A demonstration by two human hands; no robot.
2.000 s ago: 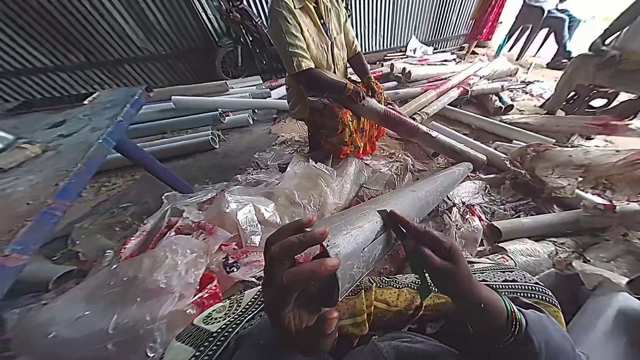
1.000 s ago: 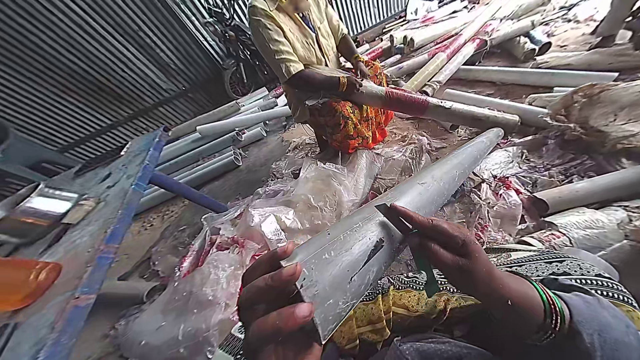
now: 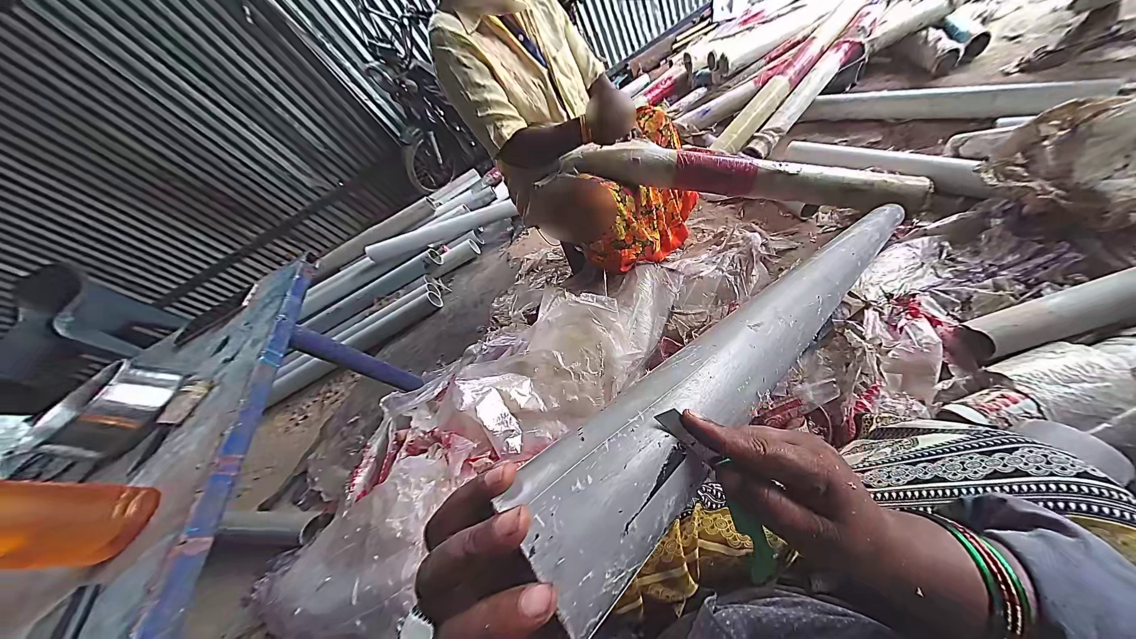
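Note:
A long grey plastic pipe (image 3: 710, 364) lies slanting over my lap, its near end low in the middle of the view. My left hand (image 3: 484, 559) grips that near end, fingers over its rim. In my right hand (image 3: 790, 488) is a small flat metal blade (image 3: 676, 428), its tip against the pipe's upper surface. A green strip (image 3: 753, 537), perhaps the tool's handle, hangs below my fingers. Dark marks and a scored line show on the pipe near the blade. Green and red bangles (image 3: 998, 568) are on my right wrist.
Crumpled clear plastic sheeting (image 3: 559, 355) covers the ground ahead. A person in a yellow shirt (image 3: 510, 84) holds another pipe (image 3: 799, 182). More pipes (image 3: 382, 333) lie left and right. At left stands a blue-edged table (image 3: 235, 444), an orange object (image 3: 75, 524) over it.
The view has swung left, bringing more of the table and the orange object into sight. My left hand stays on the pipe's near end and my right hand keeps the blade at the pipe.

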